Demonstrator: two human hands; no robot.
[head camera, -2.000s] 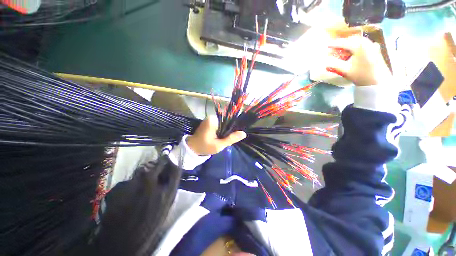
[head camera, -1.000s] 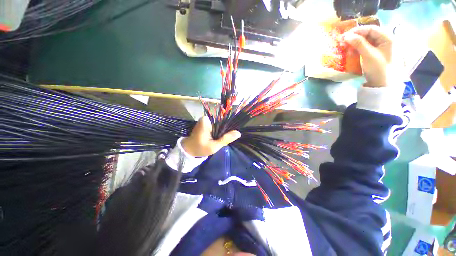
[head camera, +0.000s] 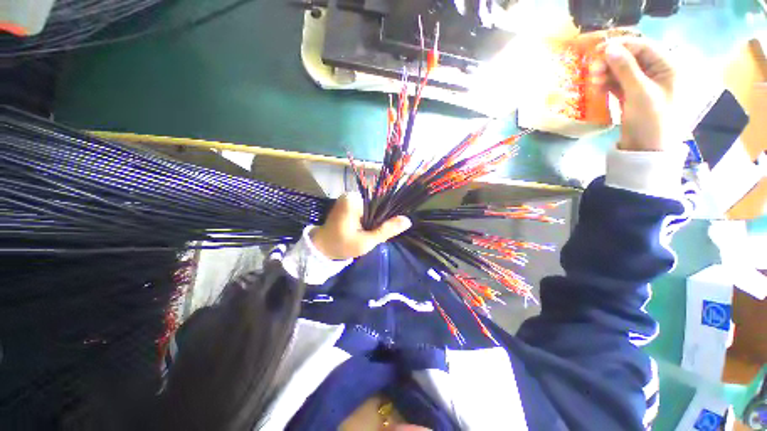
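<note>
My left hand (head camera: 351, 231) is closed around a thick bunch of thin black cables (head camera: 193, 181). Their ends fan out to the right in several clusters, with red and dark cores (head camera: 471, 172) and bright stripped tips. My right hand (head camera: 643, 88) is over the right side of the small open carton of red parts (head camera: 576, 126), thumb and fingertips together. Whether the fingertips pinch a tiny red piece cannot be told in the glare.
A black metal machine (head camera: 378, 42) on a pale base stands behind the fanned ends. A black cylindrical head (head camera: 618, 10) hangs by the red parts carton. White cartons (head camera: 706, 320), a dark flat rectangle (head camera: 721, 128) and more black cables (head camera: 76, 328) lie at the sides.
My right hand has moved from inside the red parts, where its fingers were spread, to the carton's right side, with fingertips together. My left hand keeps its hold on the bunch.
</note>
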